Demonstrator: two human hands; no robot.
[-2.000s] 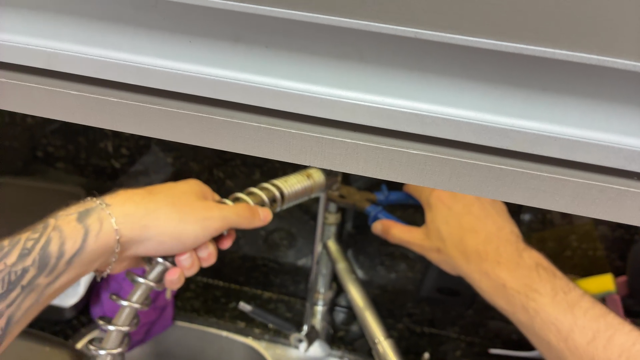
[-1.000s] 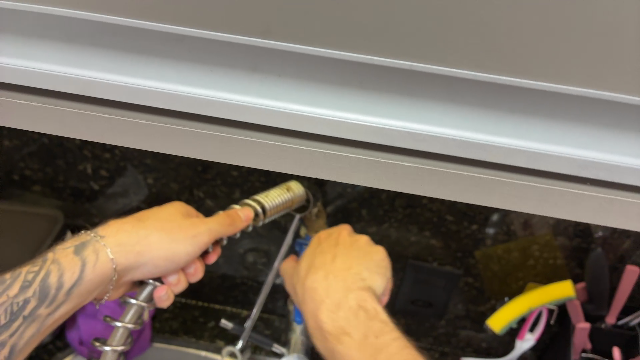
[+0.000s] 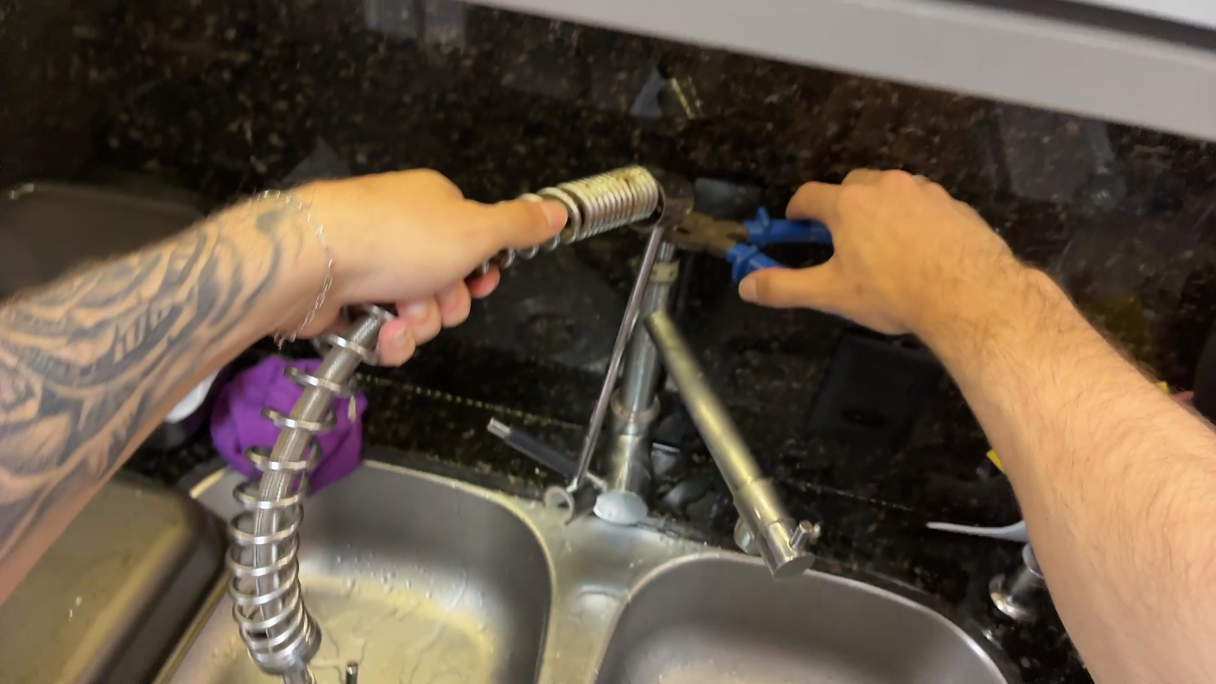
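My left hand (image 3: 418,256) grips the spring-wrapped hose (image 3: 285,456) of a kitchen faucet, just below its tightly coiled top end (image 3: 608,201). The hose curves down over the left basin. My right hand (image 3: 883,252) holds the blue handles of metal pliers (image 3: 779,237), whose jaws are at the fitting where the coil meets the upright faucet post (image 3: 641,380). A long thin wrench (image 3: 617,361) hangs from this same joint, slanting down to the left. The faucet's spout arm (image 3: 727,437) slants down to the right over the sink.
A double stainless steel sink (image 3: 584,598) lies below, with a purple cloth (image 3: 285,418) at its back left and a metal tray (image 3: 114,560) farther left. Dark speckled stone (image 3: 475,104) rises behind. A grey cabinet edge (image 3: 902,66) crosses overhead.
My right hand, low beside the faucet post one second ago, is now up and to the right, with the pliers level. My left hand keeps its hold. The view has tilted down, showing more sink.
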